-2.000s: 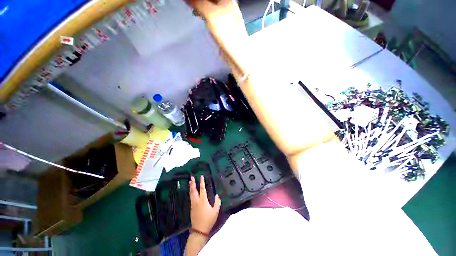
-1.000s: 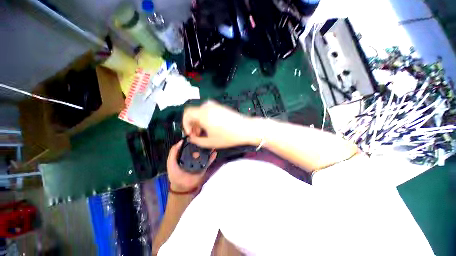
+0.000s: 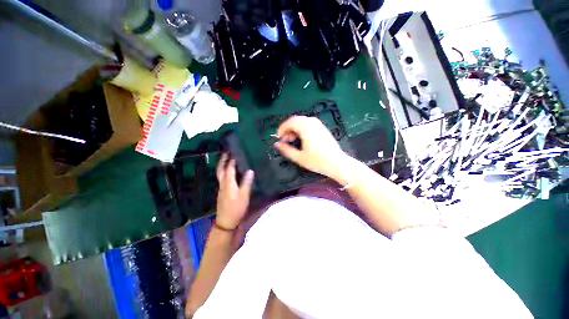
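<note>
My left hand [image 3: 233, 194] has its fingers and thumb on the lower end of a black housing [image 3: 236, 149], which stands tilted at the end of a row. More black housings [image 3: 163, 190] lie side by side to the left on the green mat. My right hand [image 3: 309, 146] is over flatter black housings [image 3: 334, 118], thumb and fingertips pinched together. A tiny pale piece [image 3: 274, 135] shows at its fingertips, blurred. The right hand hides part of the housings beneath it.
Glossy black parts [image 3: 268, 56] are heaped at the back. A grey metal case [image 3: 415, 68] and a pile of white-wired boards [image 3: 480, 156] lie at right. A cardboard box [image 3: 118, 124], label sheet [image 3: 158, 124], white tissue [image 3: 209, 115] and bottles [image 3: 190, 34] stand or lie at left.
My hands have moved apart. The housing held up in my left hand has gone down to the row. My right hand has moved right, over the flatter housings.
</note>
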